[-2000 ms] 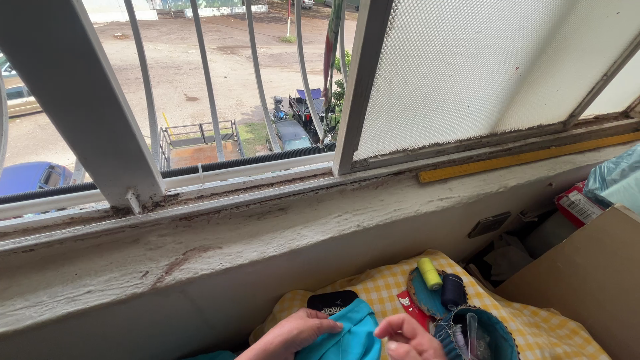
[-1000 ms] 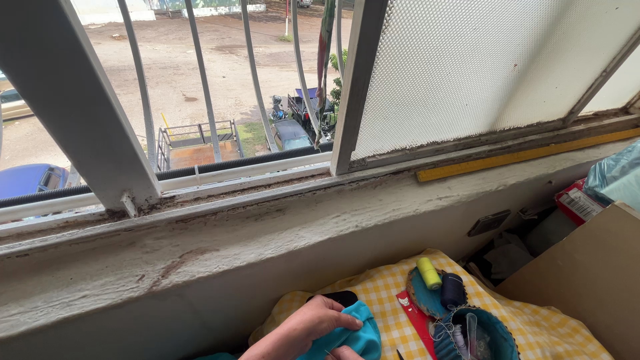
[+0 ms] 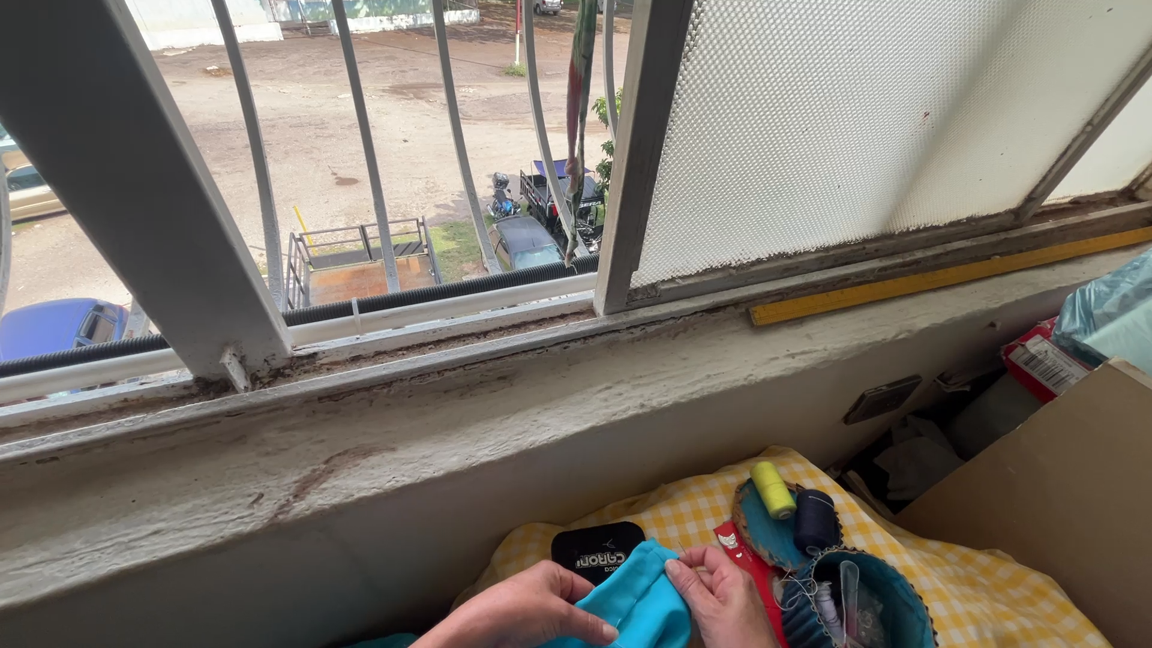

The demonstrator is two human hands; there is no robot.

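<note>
A folded piece of turquoise fabric (image 3: 641, 598) is between my hands at the bottom of the head view. My left hand (image 3: 531, 605) pinches its left side between thumb and fingers. My right hand (image 3: 720, 596) grips its upper right edge with thumb and forefinger; a thin, needle-like sliver shows at those fingertips, too small to be sure of. Behind the fabric lies a black patch with white lettering (image 3: 596, 551). Right of my right hand are a red card (image 3: 751, 571), a yellow-green thread spool (image 3: 772, 490), a navy thread spool (image 3: 816, 520) and an open round sewing basket (image 3: 913, 598).
A yellow-and-white checked cloth (image 3: 981, 585) lies under these things. Beyond it run the wall and a rough window sill (image 3: 432, 427), with a yellow strip (image 3: 945, 277) along the window frame. A cardboard panel (image 3: 1053, 504) and a red box (image 3: 1044, 360) stand at the right.
My right hand, apart from the fabric two seconds ago and low at the frame's bottom one second ago, is now up at the fabric's right edge. The black patch shows more than one second ago.
</note>
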